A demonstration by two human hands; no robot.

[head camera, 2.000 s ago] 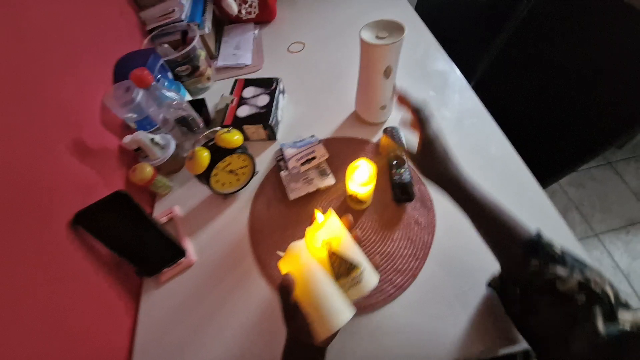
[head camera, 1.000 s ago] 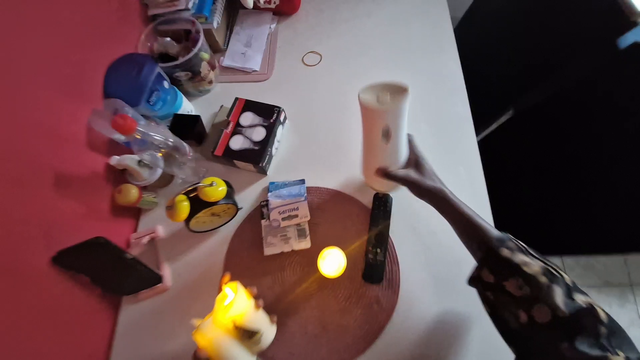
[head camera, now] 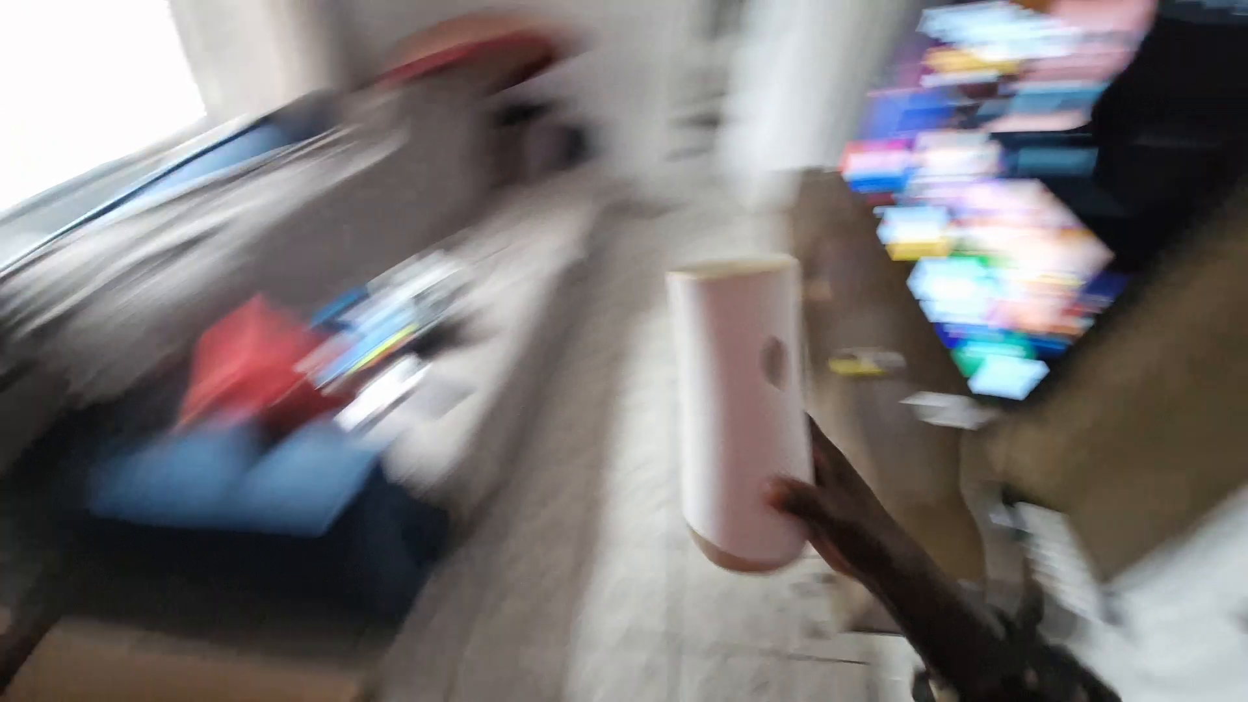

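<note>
A tall white cylindrical container [head camera: 743, 409], slightly narrowed at its middle and bearing a small dark oval mark, is held upright in the air at the centre of the head view. My right hand [head camera: 829, 507] grips its lower right side, with the thumb across the front. The forearm comes in from the lower right. My left hand is not in the frame, and neither are the candles. Strong blur hides the finer details of the container.
Everything around is blurred. A lit colourful screen [head camera: 985, 205] is at the upper right. To the left, a red object [head camera: 255, 356] and papers or packets [head camera: 385, 327] lie near blue fabric-like shapes [head camera: 234, 478]. Pale floor [head camera: 634, 585] stretches below, and a bright window is at the upper left.
The view has swung far from the white table to another part of the room. The white container, on the table two seconds ago, is now lifted in my right hand. My left hand has left the view.
</note>
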